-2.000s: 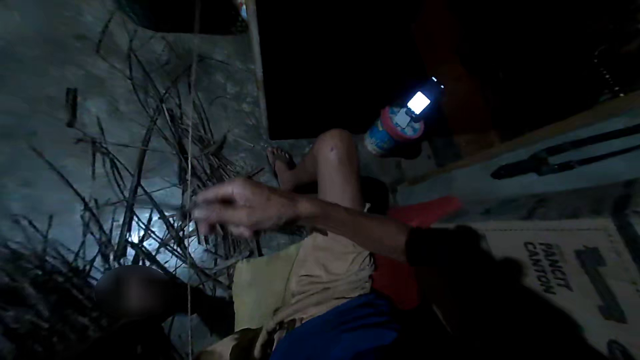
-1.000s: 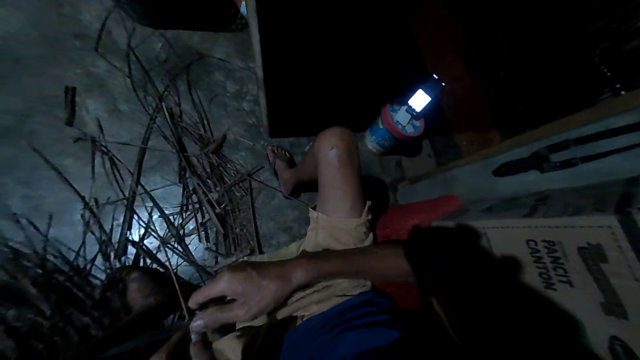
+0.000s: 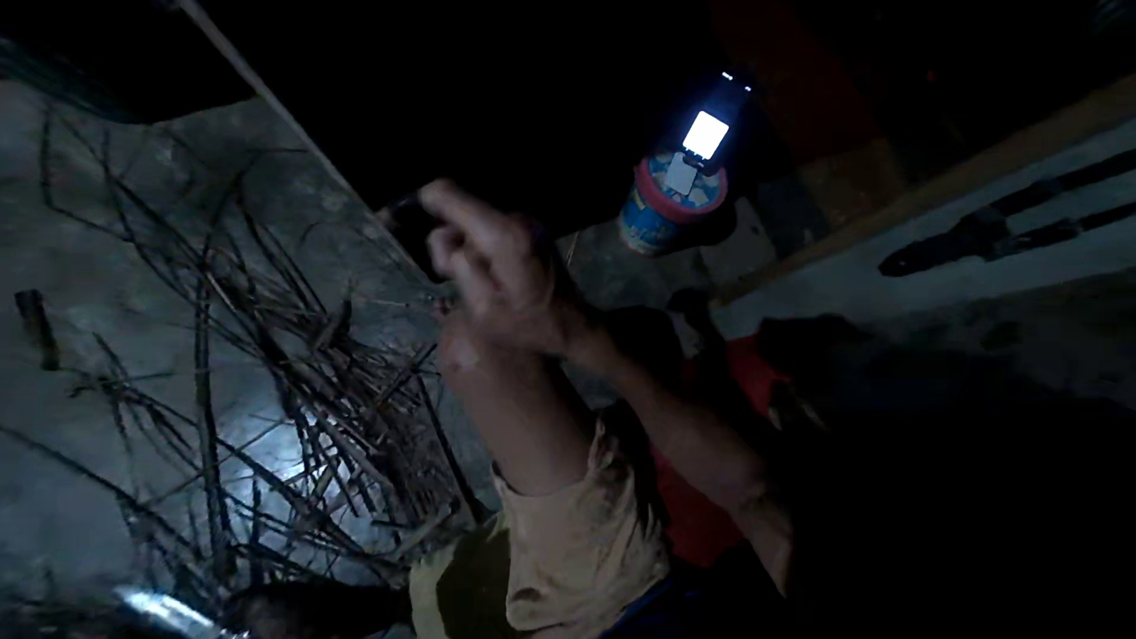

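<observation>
My right hand point(image 3: 497, 275) is raised over the bare knee point(image 3: 461, 346), its fingers bent and blurred. A dark patch point(image 3: 417, 235) lies beside its fingertips; I cannot tell whether it is a held thing or shadow. Low at the left, my left hand point(image 3: 266, 617) is very dark, with a bright blade-like object point(image 3: 169, 611) reaching out from it. Many thin sticks point(image 3: 328, 399) lie in a loose heap on the concrete floor point(image 3: 160, 328), near the leg. Beige shorts point(image 3: 568, 541) and a yellowish cloth point(image 3: 430, 586) are at the lap.
A lit lamp point(image 3: 706, 135) stands on a blue tub with a pink rim point(image 3: 652, 217). A dark long-handled tool point(image 3: 967, 240) lies at the right along a pale ledge point(image 3: 825, 284). Something red point(image 3: 692, 510) is beside the lap. A short dark piece point(image 3: 37, 328) lies at far left.
My right hand has risen from the lap, where it was close to my left hand, to above the knee. The view has shifted, and the printed carton at the right is no longer discernible.
</observation>
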